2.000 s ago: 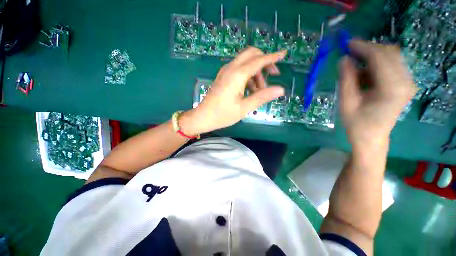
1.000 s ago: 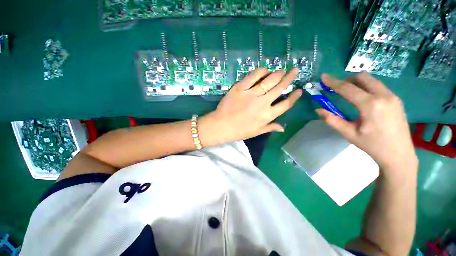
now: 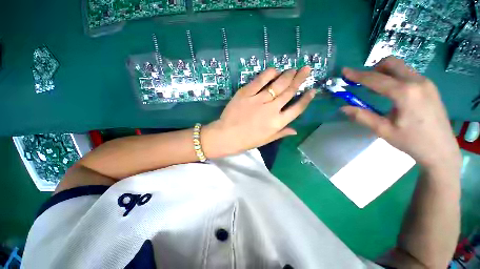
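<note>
A clear holder (image 3: 133,71) carries a row of green circuit boards (image 3: 209,86) with thin beaded pin strips (image 3: 225,47) standing up at their far edge. My left hand (image 3: 261,113) lies palm down across the near side of the right-hand boards, fingers apart, fingertips on the boards and covering part of them. My right hand (image 3: 402,107) grips blue-handled cutters (image 3: 355,99). The cutter tips point left at the near right end of the holder, close to my left fingertips. Whether the jaws touch a lead cannot be told.
More filled holders (image 3: 158,20) lie at the far edge of the view. A heap of boards (image 3: 416,31) lies at far right, and a few small boards (image 3: 45,68) at left. A white bin of boards (image 3: 26,163) stands at lower left. A white sheet-like object (image 3: 363,171) lies below the bench edge.
Since two seconds ago, my left hand has come down onto the boards and the cutters have moved from above the bench to the holder's right end. The view has shifted. Over the last second, both hands barely moved.
</note>
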